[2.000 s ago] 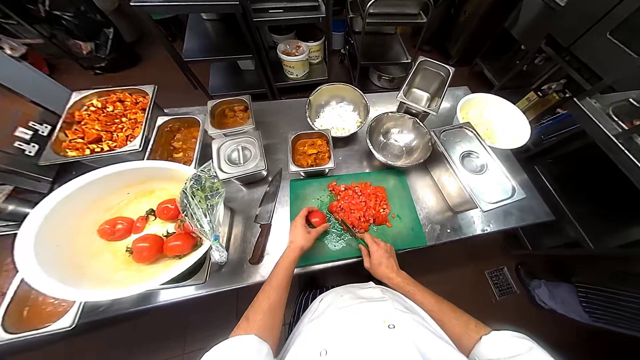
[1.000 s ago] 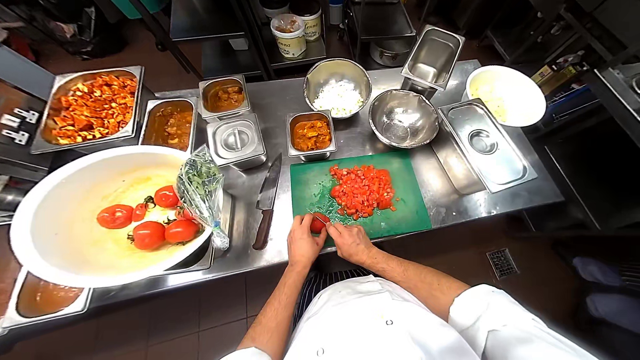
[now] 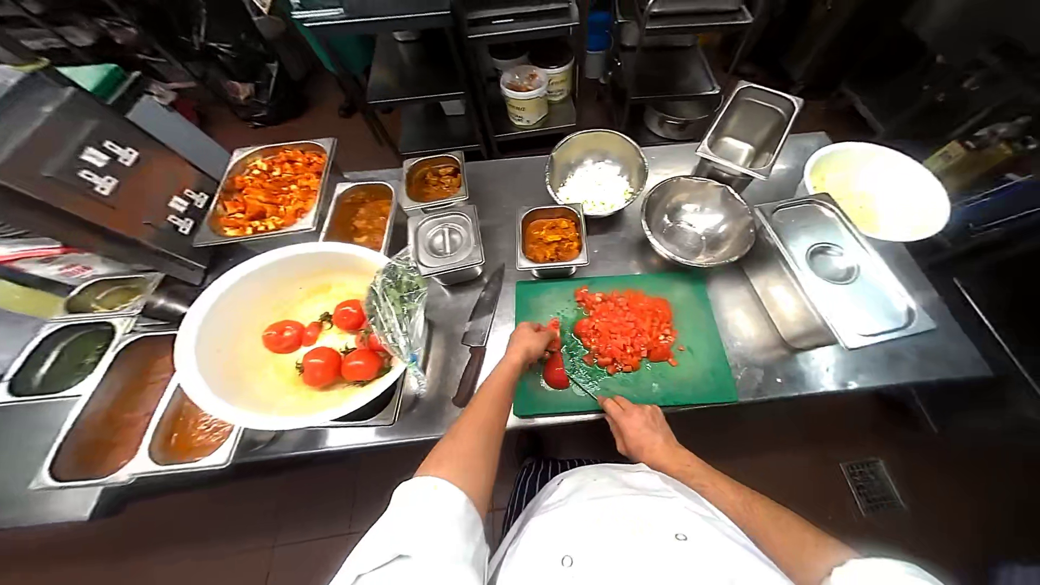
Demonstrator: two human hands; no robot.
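On a green cutting board (image 3: pixel 691 386) lies a heap of diced tomato (image 3: pixel 626 325). Left of the heap, my left hand (image 3: pixel 533 342) holds a piece of tomato at its fingertips, with a red tomato half (image 3: pixel 556 371) just below them. My right hand (image 3: pixel 638 426), at the board's front edge, grips a small knife (image 3: pixel 582 387); its thin blade points left toward that half, and its handle is mostly hidden in the fingers. A larger kitchen knife (image 3: pixel 479 333) lies on the steel worktop left of the board. Whole tomatoes (image 3: pixel 322 367) sit in a wide white bowl (image 3: pixel 203 341).
A bag of herbs (image 3: pixel 397 301) leans on the white bowl's rim. Behind the board stand a steel pan of orange food (image 3: pixel 552 239), a bowl of chopped white food (image 3: pixel 597 183) and an empty steel bowl (image 3: pixel 699 221). A lidded steel pan (image 3: pixel 845 268) is at right.
My hands, together on a tomato at the board's front edge one second ago, are now apart. The left has moved up the board; the right holds the knife lower right. The tomato is now cut.
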